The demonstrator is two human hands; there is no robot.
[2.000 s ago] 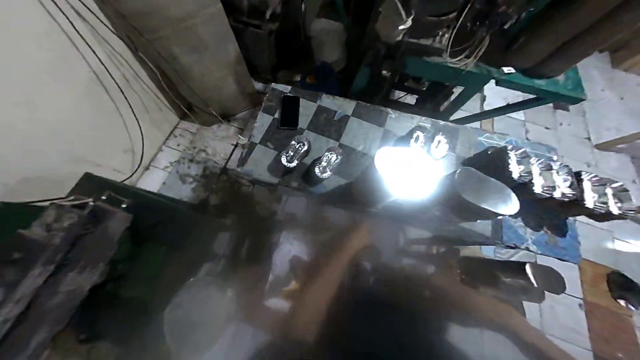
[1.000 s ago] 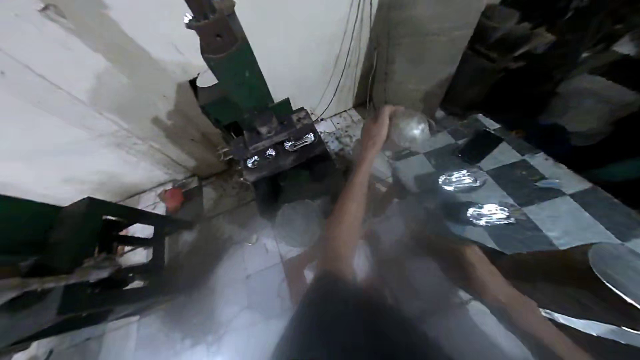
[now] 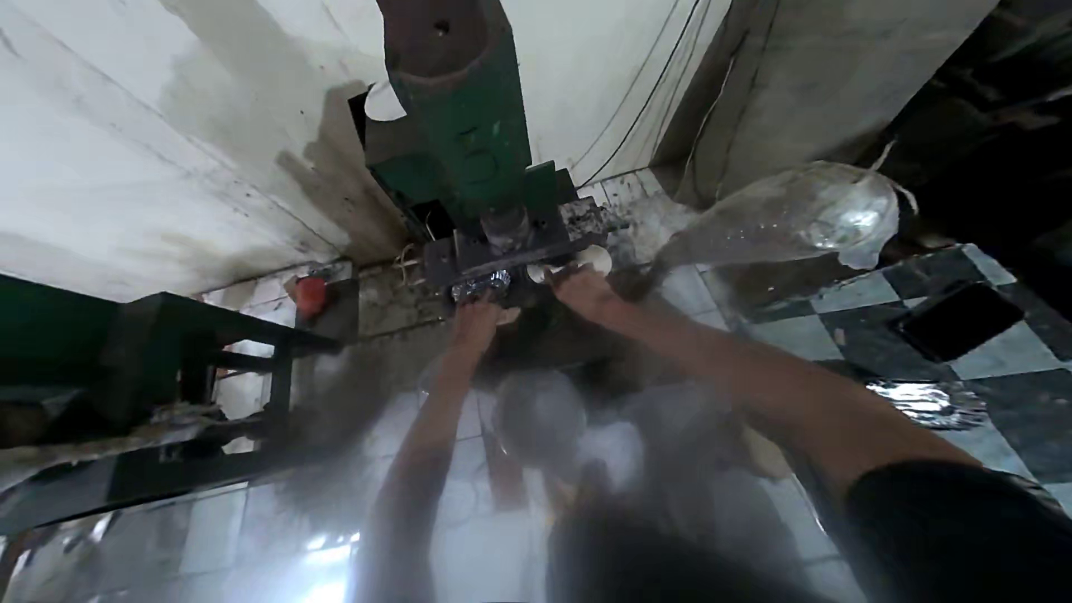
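Note:
A green metal press (image 3: 477, 159) stands against the wall, with a dark bed at its lower end. My left hand (image 3: 477, 325) reaches to the front of this bed and touches a shiny, ribbed metal piece (image 3: 481, 286). Close on its right, my right hand (image 3: 579, 289) is at a pale round piece (image 3: 595, 258) on the bed; another pale round piece (image 3: 536, 272) lies beside its fingers. The fingertips of both hands are blurred and partly hidden, so their grip is unclear.
A checkered table at right bears a black phone (image 3: 960, 321) and a shiny metal piece (image 3: 930, 404). A filled clear plastic bag (image 3: 804, 213) is near its far edge. A green metal frame (image 3: 226, 335) and a red object (image 3: 311, 295) are at left.
The view has swung from the checkered table to the press. My right hand, one second ago seemingly farther right, and my left hand are both at the press bed.

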